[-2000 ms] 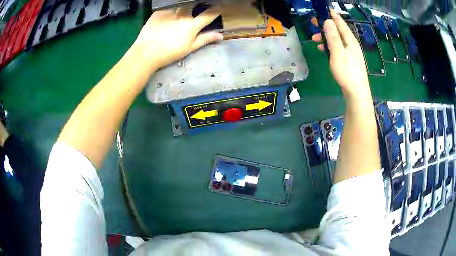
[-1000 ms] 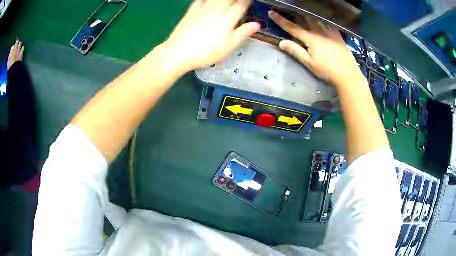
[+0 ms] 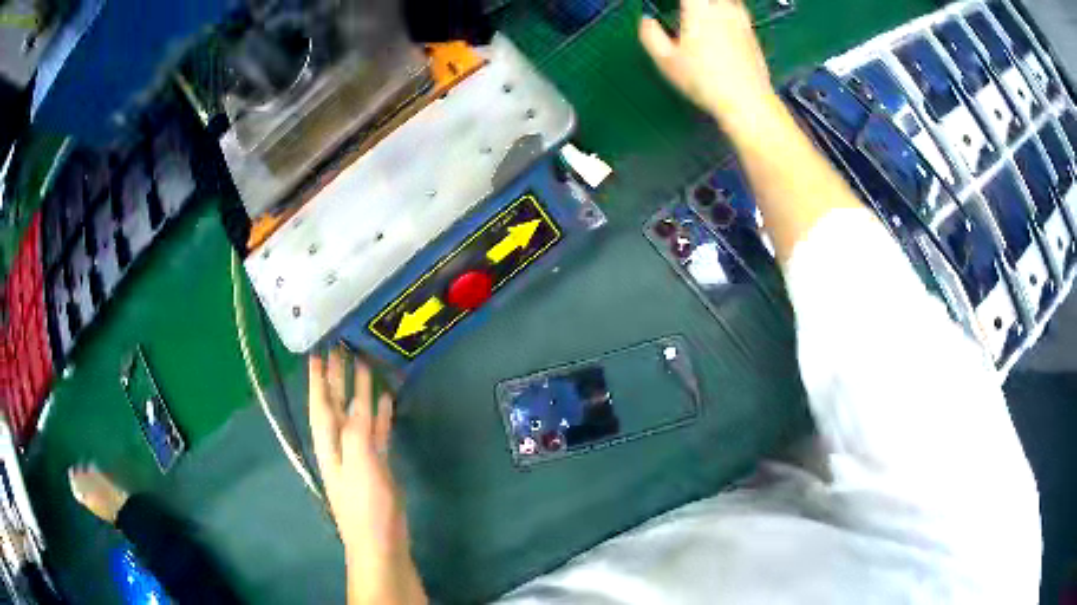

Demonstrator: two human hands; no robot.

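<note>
The press fixture has a silver-grey base plate (image 3: 408, 195) and a blue front with a red button (image 3: 470, 290) between two yellow arrows. The press head (image 3: 278, 71) stands over the orange and tan nest, and what is in the nest is hidden. My left hand (image 3: 354, 431) has its fingertips at the lower left corner of the blue front, fingers a little apart, holding nothing visible. My right hand (image 3: 709, 53) is at the top edge beyond the press's right end, partly cut off. A phone frame part shows beside it; I cannot tell if it is held.
A lone phone frame (image 3: 596, 402) lies in front of the press. Paired phone frames (image 3: 709, 254) lie partly under my right forearm. A blister tray (image 3: 968, 154) is at right. Black trays (image 3: 118, 225), a red tray (image 3: 24, 319), another phone frame (image 3: 154, 414) and another person's hand (image 3: 97, 490) are at left.
Both hands have left the nest. My left hand has come down to the press front's left corner, and my right hand has moved right. The view has turned, so the press appears tilted and further left.
</note>
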